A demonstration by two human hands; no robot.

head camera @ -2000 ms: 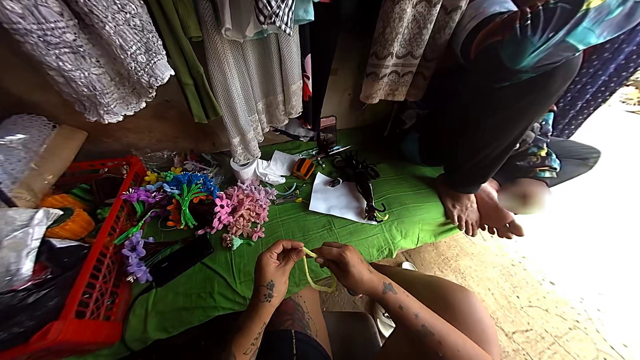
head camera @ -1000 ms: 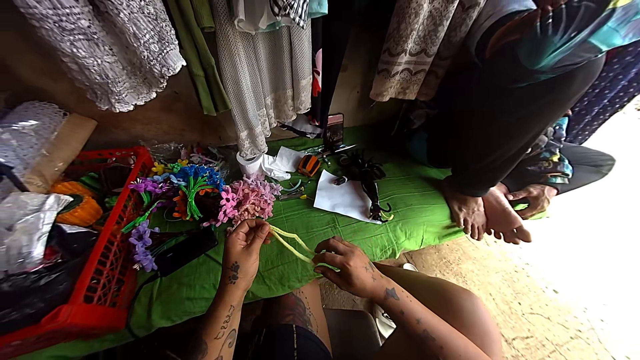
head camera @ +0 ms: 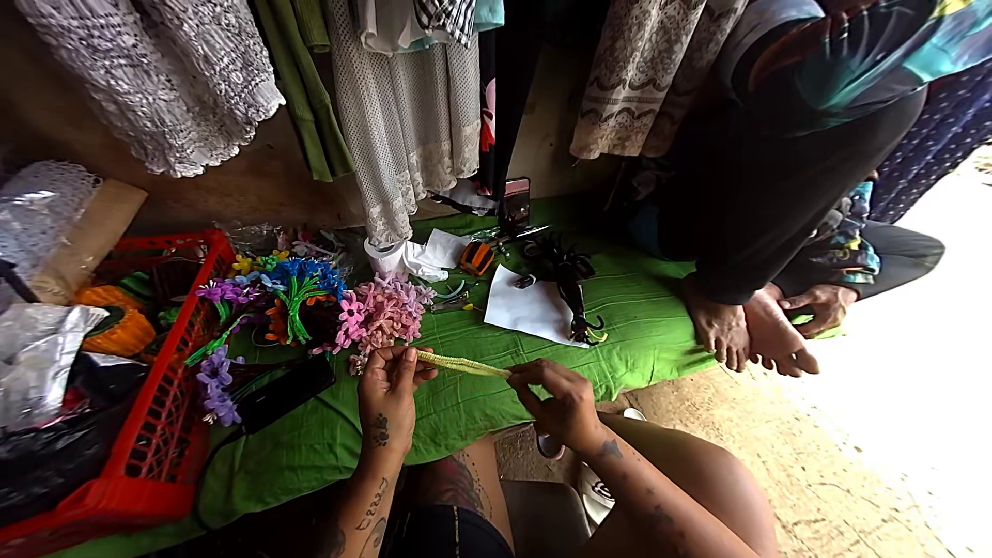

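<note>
A pale yellow pipe cleaner, folded so that its strands lie side by side, is stretched between my two hands above the green cloth. My left hand pinches one end between thumb and fingers. The other end is in the fingertips of my right hand. Just beyond my left hand lie pink pipe-cleaner flowers. Blue flowers with green stems and purple flowers lie farther left, near a black phone-like device.
A red plastic crate stands at left. On the green cloth are white paper, black pipe cleaners, pliers and an orange-black tape measure. Clothes hang behind. Another person sits at right, a hand by their feet.
The yellow strands, looped and slack between my hands a second ago, are now drawn straight and close together. My hands are farther apart than two seconds ago.
</note>
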